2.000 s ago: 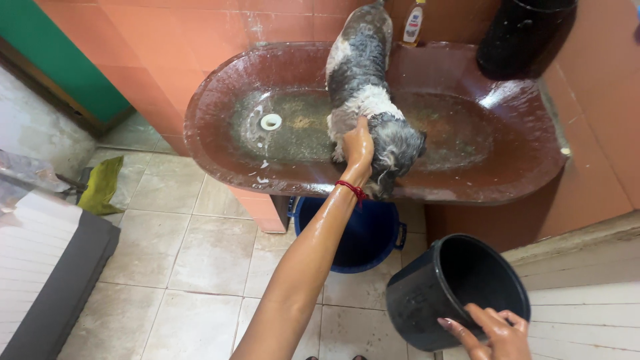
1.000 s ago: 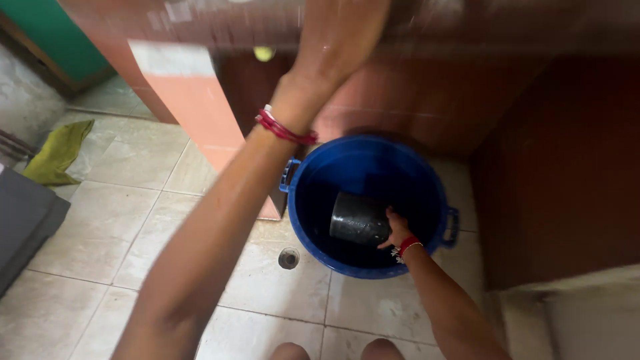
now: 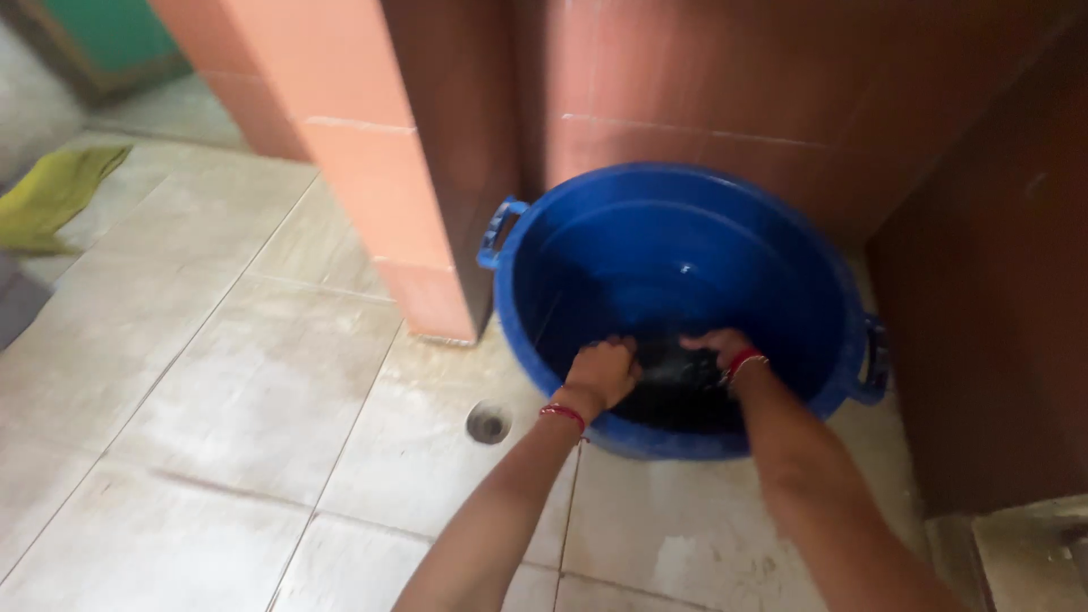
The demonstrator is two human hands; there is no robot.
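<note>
Both my hands reach down into a large round blue plastic tub (image 3: 680,212) that stands on the tiled floor. A black plastic bucket (image 3: 680,391) lies low inside the tub, dark and blurred. My left hand (image 3: 605,370) grips the bucket's left side, fingers curled. My right hand (image 3: 722,347) is at its right side, with the fingers pointing left over it; the grip is partly lost in blur and shadow. Each wrist wears a red band. How much water the tub holds cannot be told.
A salmon-tiled pillar (image 3: 374,170) stands at the tub's left, by its handle. A brown wall panel (image 3: 986,280) rises on the right. A round floor drain (image 3: 489,422) is left of the tub's front. A yellow-green cloth (image 3: 59,200) lies at far left.
My left hand has left the dog in the basin and come down to the bucket in the tub. My right hand has brought the black bucket into the tub. The view has tilted down.
</note>
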